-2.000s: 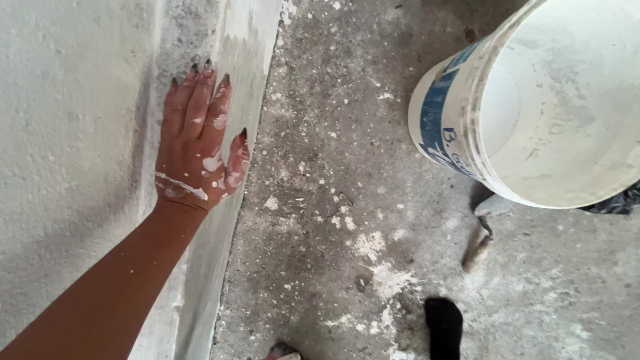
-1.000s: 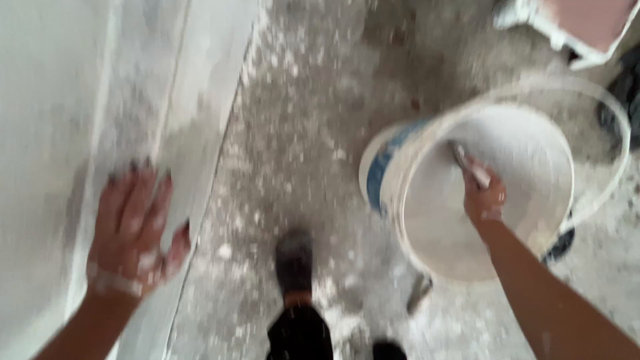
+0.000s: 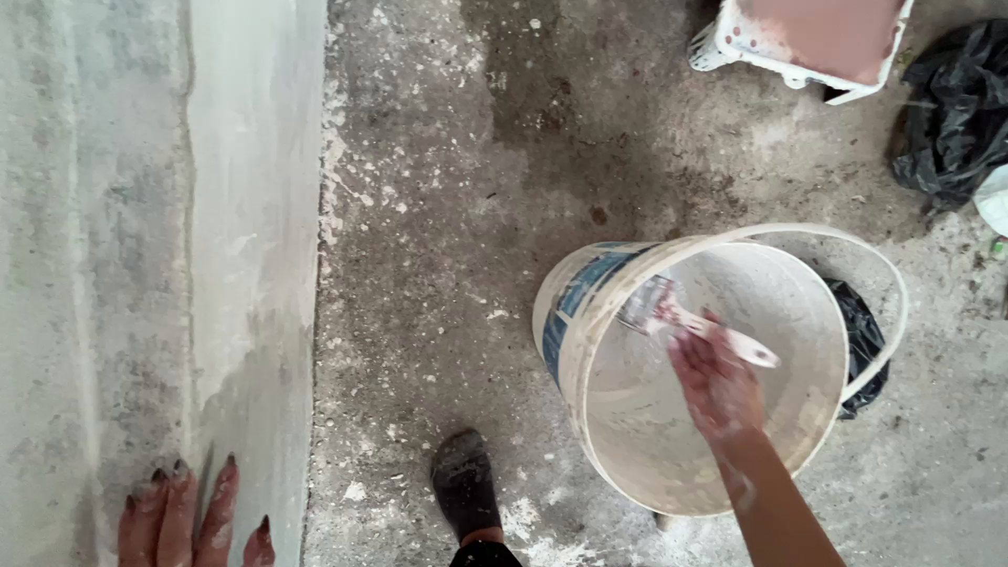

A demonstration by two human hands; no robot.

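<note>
My right hand (image 3: 718,378) holds a paintbrush (image 3: 732,340) by its pale handle, inside the mouth of a large white plastic bucket (image 3: 583,315) with blue markings. The brush's bristles are near the bucket's left inner wall. Pale residue coats the inside of the bucket, and its white handle stands out to the right. At the lower left my left hand (image 3: 193,520) rests against the pale painted wall (image 3: 252,157), fingers spread and holding nothing; its palm is out of frame. White paint marks both hands.
A white tray (image 3: 827,39) with pinkish paint lies at the upper right. Black plastic bags (image 3: 957,118) sit at the right and behind the bucket. My foot in a dark sock or shoe (image 3: 465,480) stands on the paint-spattered concrete floor (image 3: 441,315) between wall and bucket.
My right hand, not in view two seconds ago, is in the bucket with the brush. The left hand stays on the wall, lower in the frame now. The view has shifted.
</note>
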